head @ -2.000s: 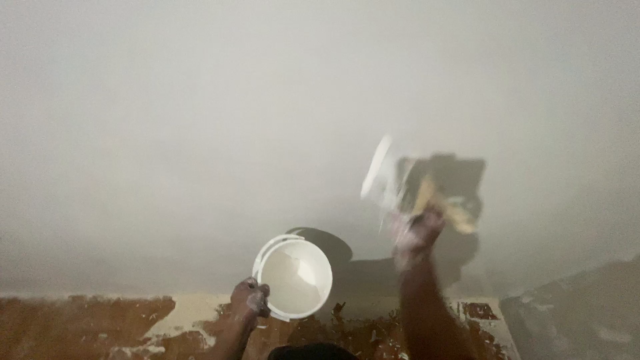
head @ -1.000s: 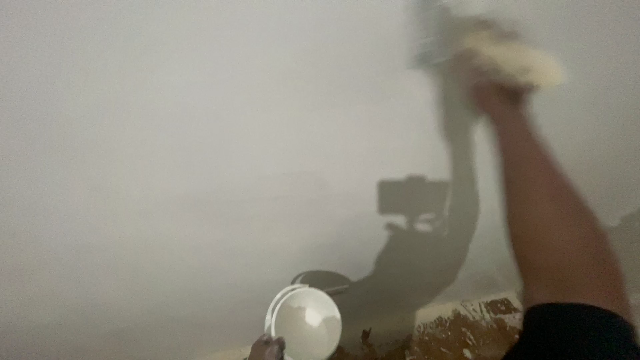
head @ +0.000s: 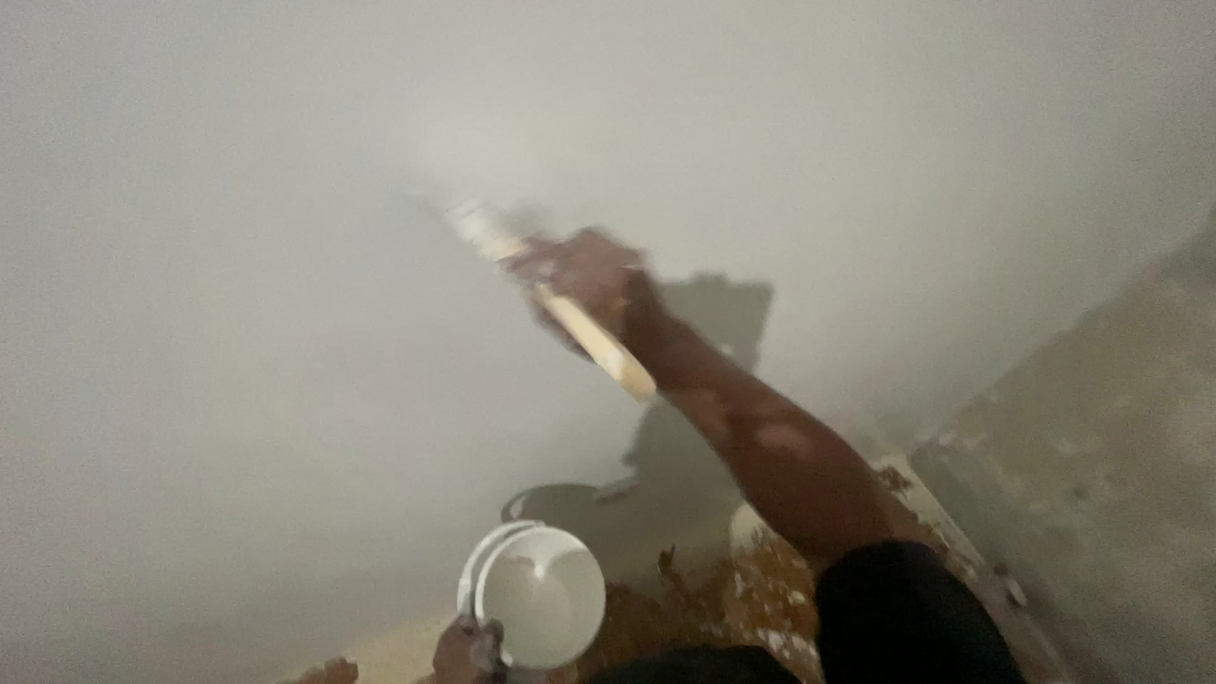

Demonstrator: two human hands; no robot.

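My right hand grips a paintbrush by its pale handle, the butt end toward me. The brush head points up and left at the pale wall; it is blurred, so contact with the wall cannot be told. At the bottom, my left hand holds a white plastic bucket at the left side of its rim, where the bucket's handle also lies. Whitish liquid shows inside the bucket.
Brown floor with white splatters runs along the foot of the wall. A rough grey surface meets the wall on the right. Shadows of my arm, head and bucket fall on the wall.
My right hand has come down and left from the upper right of the view, still holding the paintbrush. My left hand still holds the bucket low in the view.
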